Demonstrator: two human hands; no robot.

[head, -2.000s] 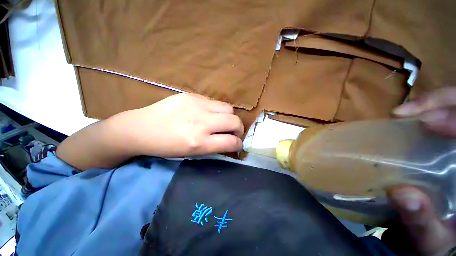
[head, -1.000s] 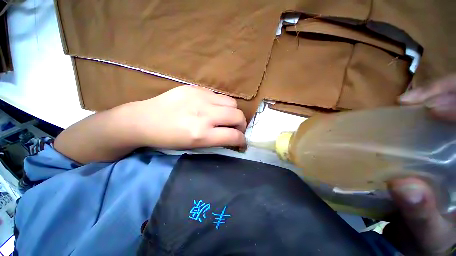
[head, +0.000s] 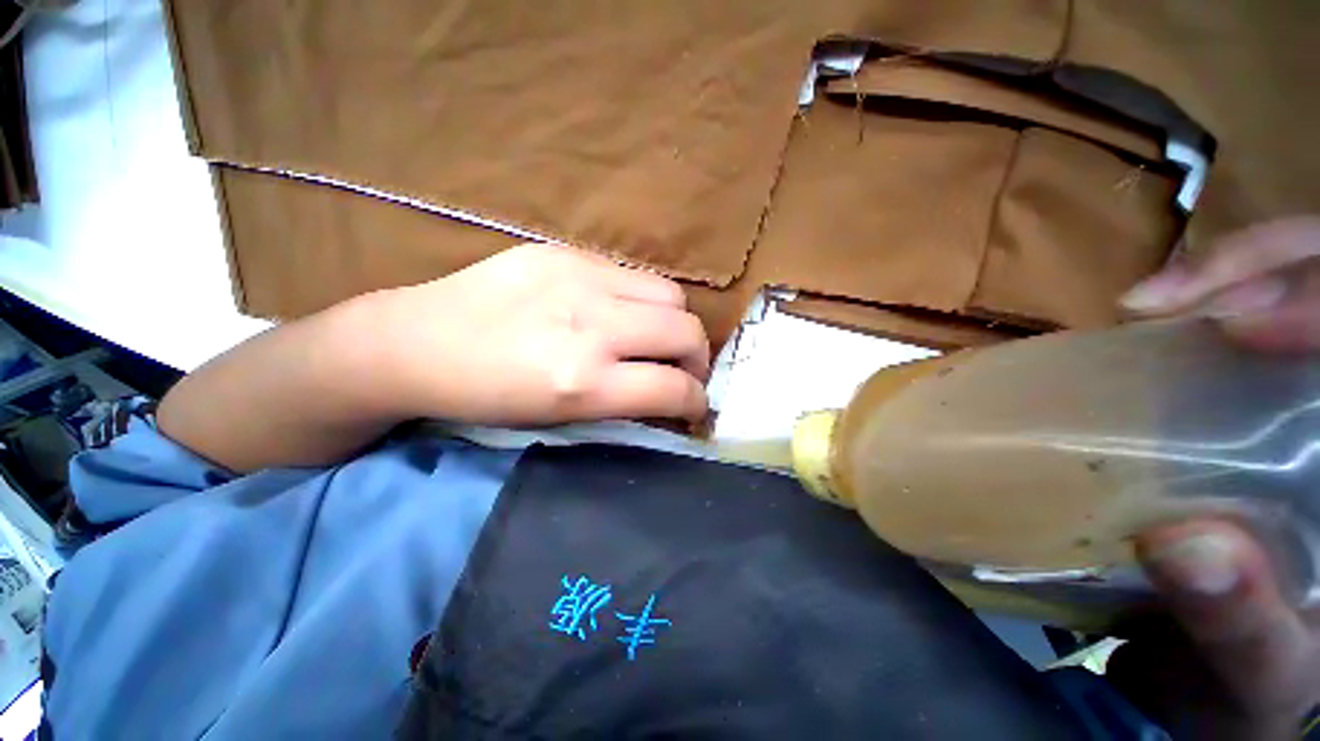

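Note:
A large brown bag body panel (head: 507, 116) lies flat, with a square cut-out at its near edge and white tabs at the cut-out corners. A lower brown flap (head: 883, 217) shows through the cut-out. My left hand (head: 579, 348) lies on the lower layer's near edge, fingers curled down; the fingertips and what is under them are partly hidden. My right hand (head: 1230, 565) holds a clear glue bottle (head: 1013, 449) with yellowish liquid, tilted on its side. Its yellow collar and pale nozzle point left toward my left fingertips, low over the panel edge; the nozzle tip is hard to make out.
White tabletop (head: 102, 145) shows at the left and inside the near notch. My dark apron (head: 652, 579) and blue sleeve lie close along the near edge. Blurred items stand below the table at far left.
The panel sits slightly farther up in view than two seconds ago. The bottle moved left and up, then slightly down again. My left hand keeps its place on the edge.

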